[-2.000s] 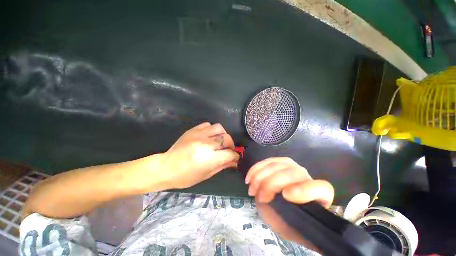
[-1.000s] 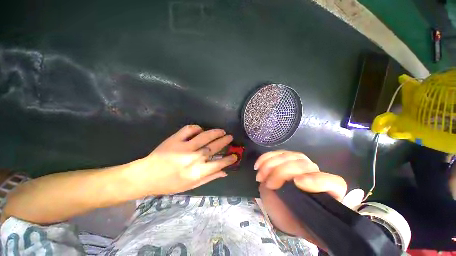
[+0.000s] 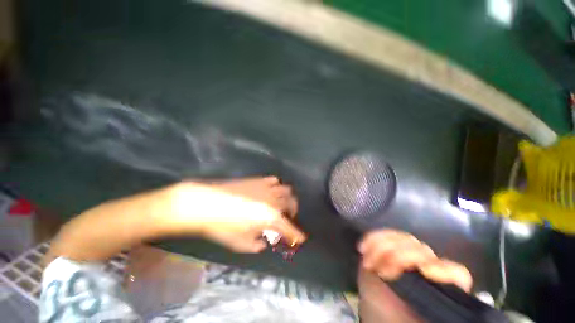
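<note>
My left hand [image 3: 252,211] is closed around a small device unit [image 3: 287,250], of which only a dark and reddish edge and a pale patch show at the fingertips; the rest is hidden and blurred. My right hand [image 3: 410,258] grips the thick black electric screwdriver [image 3: 441,298], whose rear runs out at the lower right. Its bit cannot be made out. The hands are apart, the unit left of the screwdriver. The round screw dish [image 3: 362,186] lies on the dark green mat, above and between the hands.
A yellow fan [image 3: 548,186] with a pale cord stands at the right, beside a flat black slab [image 3: 480,165]. Pale edging [image 3: 403,57] separates the bench from the green conveyor [image 3: 435,28]. A white grid [image 3: 28,271] shows at the lower left.
The view has shifted and blurred, so the bench sits lower and more conveyor shows. My left hand has closed around the unit, which lay more exposed under its fingers one second ago.
</note>
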